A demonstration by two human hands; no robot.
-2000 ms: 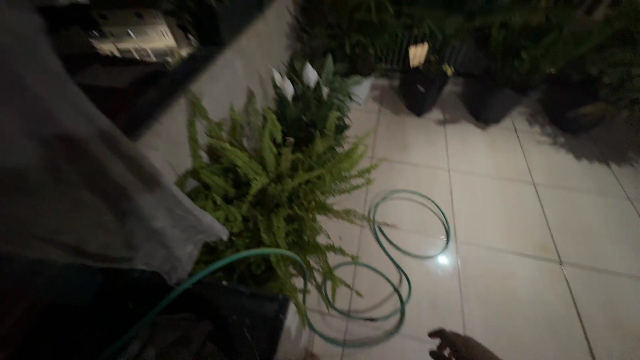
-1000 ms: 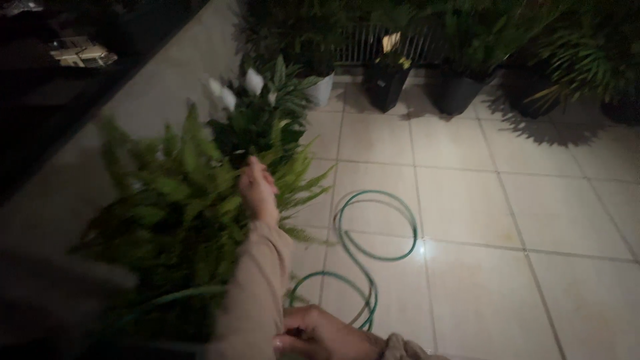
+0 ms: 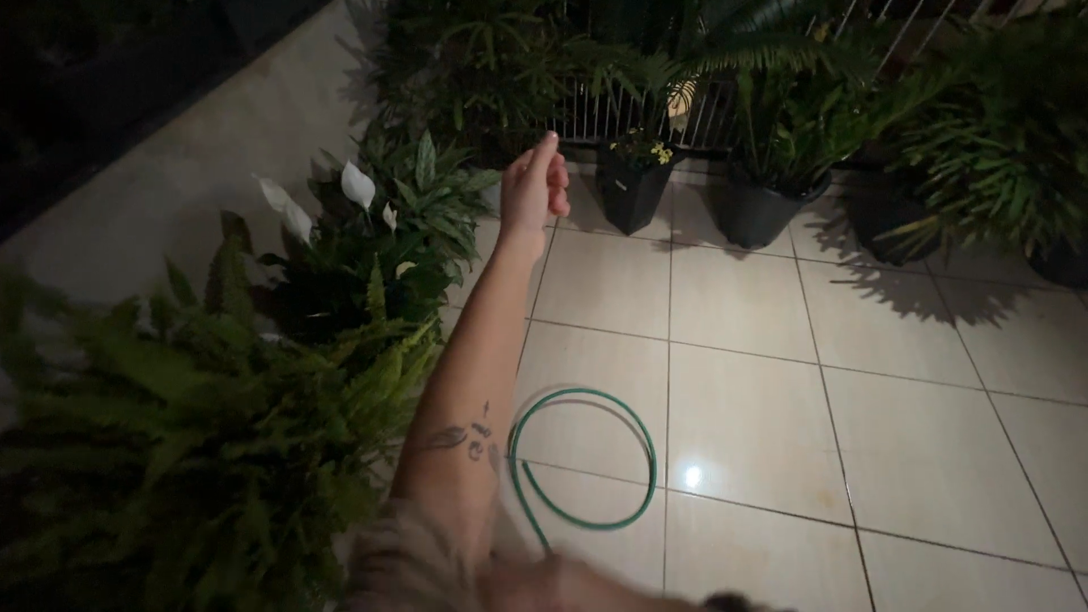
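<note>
My left hand (image 3: 535, 187) is held out ahead over the tiled floor, thumb up and fingers curled, with nothing seen in it. Its forearm is bare and bears a tattoo; the beige sleeve (image 3: 408, 552) is bunched near the elbow. At the bottom edge, my right hand (image 3: 569, 586), blurred and partly cut off, lies across the left arm at that bunched sleeve; its fingertips are not clear. A green hose (image 3: 653, 459) forms a loop on the floor, just right of the forearm, and part of it runs down behind my right hand.
A large fern (image 3: 204, 408) fills the left side, with a white-flowered peace lily (image 3: 358, 185) beyond it by the wall (image 3: 212, 127). Dark pots, one with yellow flowers (image 3: 660, 153), another a round black pot (image 3: 761, 212), line a metal railing (image 3: 586, 110) at the back.
The left sleeve, near the wrist a second ago, is now up by the elbow, baring the forearm. My left hand has moved from over the plants to above the floor.
</note>
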